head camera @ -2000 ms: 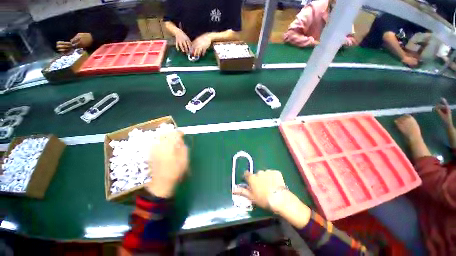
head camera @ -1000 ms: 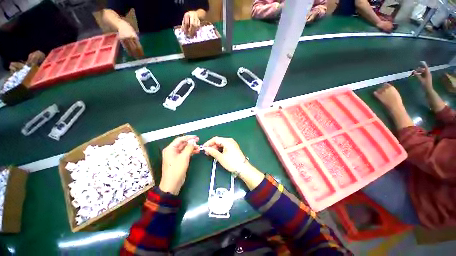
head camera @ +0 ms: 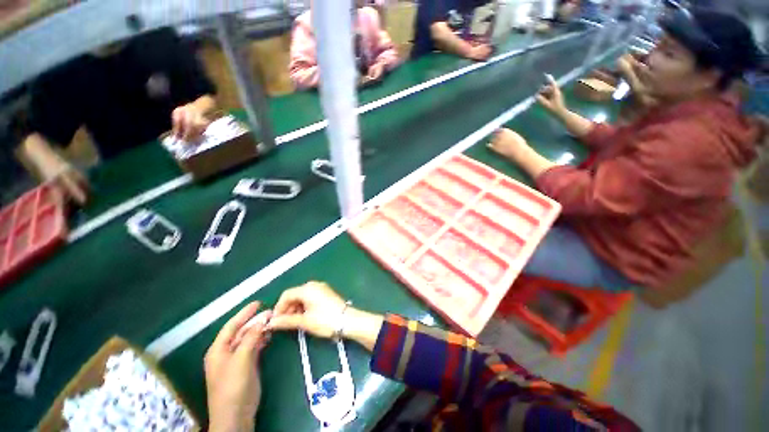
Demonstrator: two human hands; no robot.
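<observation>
My left hand (head camera: 236,367) and my right hand (head camera: 314,310) meet at the fingertips in front of me. Between them they pinch a small white part (head camera: 266,319), mostly hidden by the fingers. A white plastic frame (head camera: 332,396) lies on the green worktop just below my right hand, its solid end with a blue patch towards me and its upper end partly covered by the hand. An open carton (head camera: 126,396) heaped with white parts is at the lower left, cut off by the picture's edge.
A pink-red compartment tray (head camera: 459,240) lies to the right, beside a slanting white post (head camera: 339,110). Several white frames lie on the green belt (head camera: 278,224). A person in a rust-red top (head camera: 649,186) sits at the right, others across the line.
Since the oldest frame, my left hand has left the carton and my right hand the frame; they meet at the small part. The view has swung right.
</observation>
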